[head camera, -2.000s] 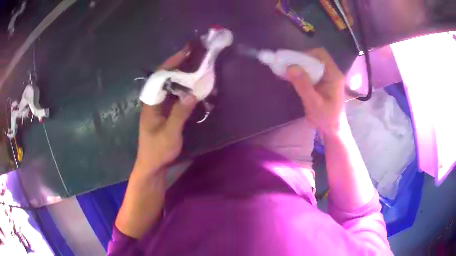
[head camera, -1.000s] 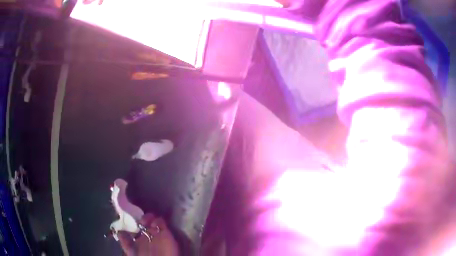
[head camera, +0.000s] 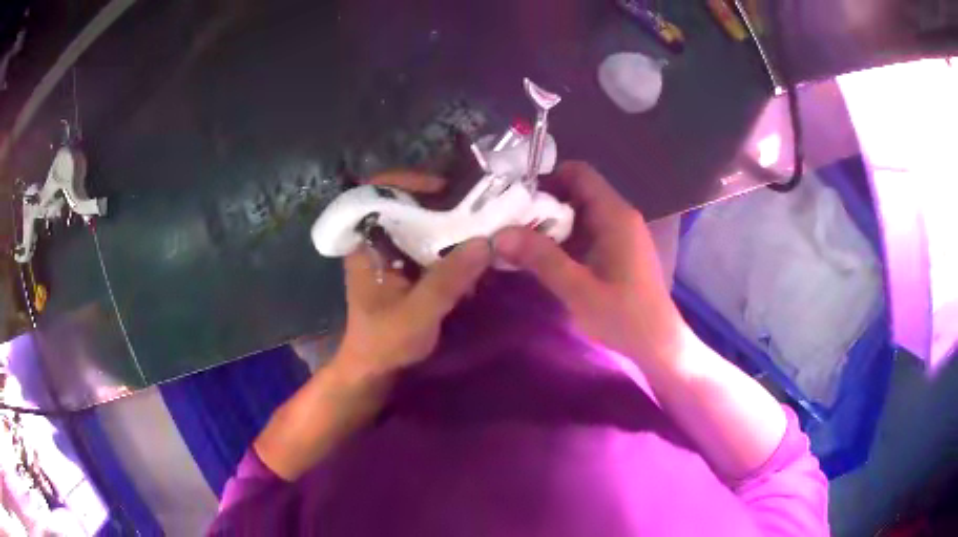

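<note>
A white toy scooter body (head camera: 441,226) is held level over the near edge of the bench. A silver-grey forked rear bracket (head camera: 539,131) stands up from its right end, with a small red tail light (head camera: 520,128) beside it. My left hand (head camera: 394,304) grips the body from below at its left and middle. My right hand (head camera: 599,252) grips its right end, thumb against the side near the left thumb. The fingers behind the body are partly hidden. The white glue bottle (head camera: 631,82) lies on the bench at the upper right.
Another white scooter (head camera: 63,199) stands on the dark green bench (head camera: 263,94) at the far left. A purple and yellow packet (head camera: 653,23) and an orange stick (head camera: 727,17) lie at the top right. A black cable (head camera: 793,136) loops over the right edge. A blue crate (head camera: 840,420) holds white bags.
The glue bottle has left my right hand and lies on the bench. My right hand now holds the scooter together with my left. The silver-grey bracket now shows on the scooter. The view has swung back.
</note>
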